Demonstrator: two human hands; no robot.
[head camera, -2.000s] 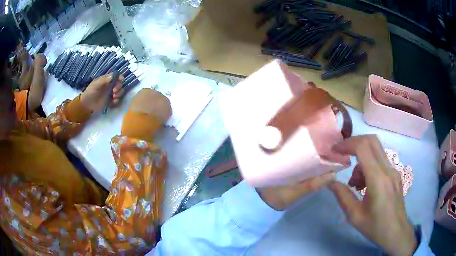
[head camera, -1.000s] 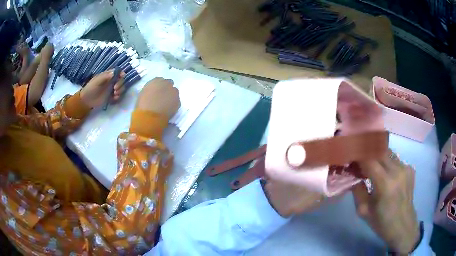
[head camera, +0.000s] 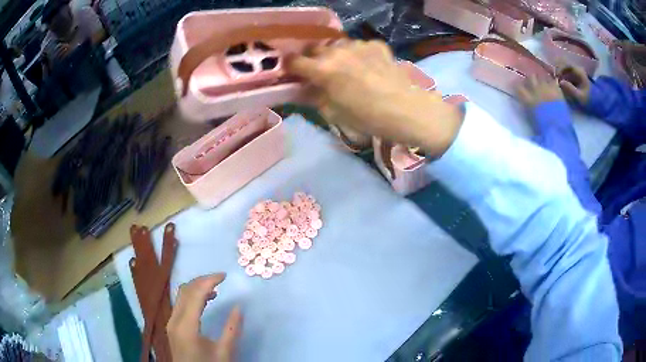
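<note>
My right hand (head camera: 382, 88) is raised at the top centre and grips a pink box (head camera: 212, 107) at its right part. The box is open side toward me, with a brown strap along it and a dark four-part vent in its floor. My right fingertips are partly hidden. My left hand (head camera: 198, 322) is at the bottom left, empty, fingers apart, beside loose brown straps (head camera: 147, 283) that lie crossed. A strapless pink box (head camera: 241, 164) stands on the white sheet (head camera: 340, 283). A heap of pink button caps (head camera: 280, 233) lies below it.
Dark tubes (head camera: 106, 170) lie on brown paper (head camera: 42, 233) at left. Pink boxes (head camera: 407, 170) stand right of the sheet, others (head camera: 513, 67) at the upper right. Another worker's hands and blue sleeves (head camera: 567, 148) are at right. White sticks (head camera: 74, 339) lie at the lower left.
The view has swung right. The strapped box, earlier held in both hands, is now in my right hand alone, farther out. My left hand has let go.
</note>
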